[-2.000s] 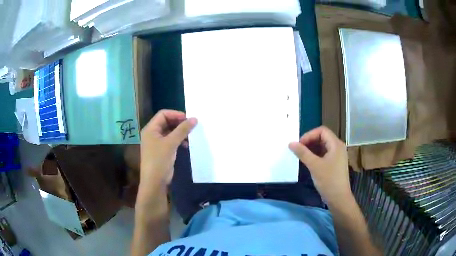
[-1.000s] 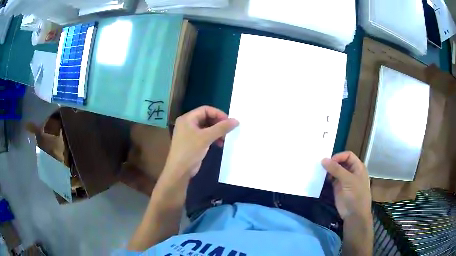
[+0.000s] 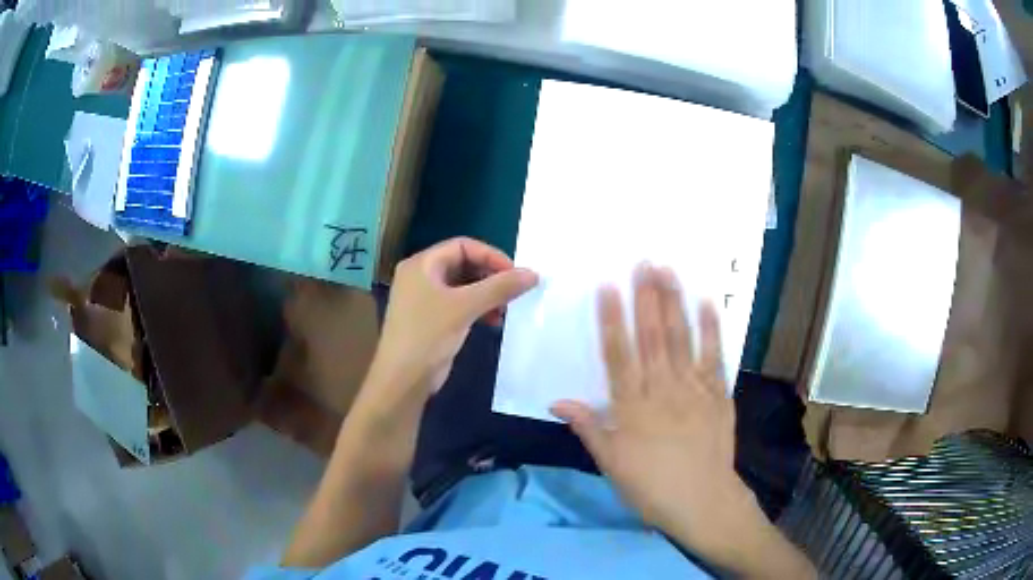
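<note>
A plain white sheet (image 3: 634,193) lies in front of me on the dark green mat, its near edge over the bench's front edge. Two tiny dark marks show near its right edge. My left hand (image 3: 453,300) pinches the sheet's left edge between thumb and fingertips. My right hand (image 3: 663,397) is spread with the palm down over the lower right part of the sheet, its fingers apart and slightly blurred. What lies under the sheet is hidden.
Blue cell strings (image 3: 168,145) lie on a pale green board (image 3: 300,170) at left. Glass (image 3: 889,289) lies on brown paper (image 3: 824,181) at right. A wire rack (image 3: 952,510) is at lower right, white piles (image 3: 680,45) at the back, an open cardboard box (image 3: 198,351) at lower left.
My right hand has let go of the sheet's right edge and moved left onto its face, fingers spread. My left hand still pinches the left edge. The view first swung left.
</note>
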